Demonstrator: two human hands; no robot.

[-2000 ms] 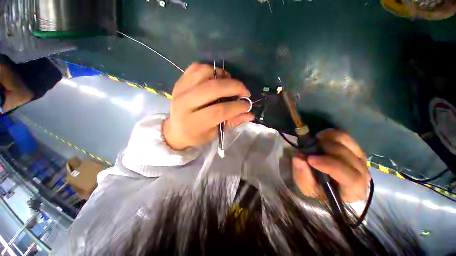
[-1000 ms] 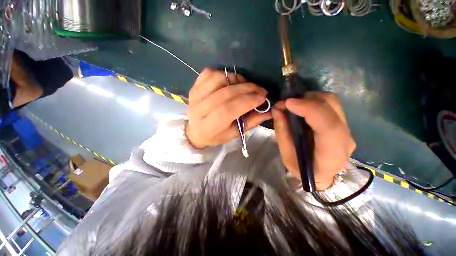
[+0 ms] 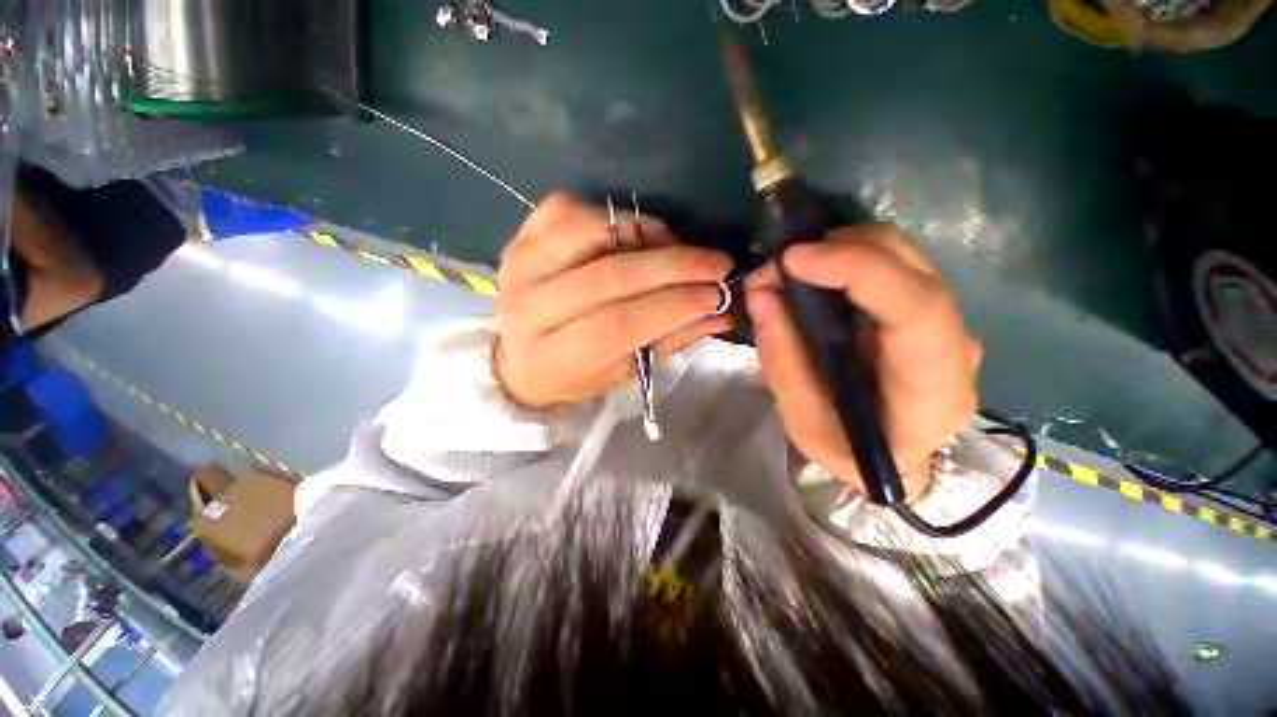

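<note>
My left hand [image 3: 602, 301] pinches a metal ring [image 3: 723, 296] between its fingertips. The same hand keeps the tweezers [image 3: 644, 385] across its fingers, and the thin solder wire [image 3: 448, 147] runs into it from the solder spool [image 3: 245, 53]. My right hand [image 3: 882, 350] is closed around the black handle of the soldering iron [image 3: 826, 322], whose brass-coloured barrel points up and away from the ring. The right thumb and finger are close to the ring; a small dark piece shows between the hands, too small to make out.
Ring parts [image 3: 829, 6] lie at the top edge. A tub of small parts [image 3: 1190, 25] is at top right, small ring assemblies [image 3: 490, 23] at top centre-left. Clear trays [image 3: 84, 105] stand at left, near a person's arm [image 3: 63, 259]. A black fan box [image 3: 1232, 280] is at right.
The iron has swung from pointing at the work to pointing up the bench. My right hand has moved left and its fingertips have come near the ring.
</note>
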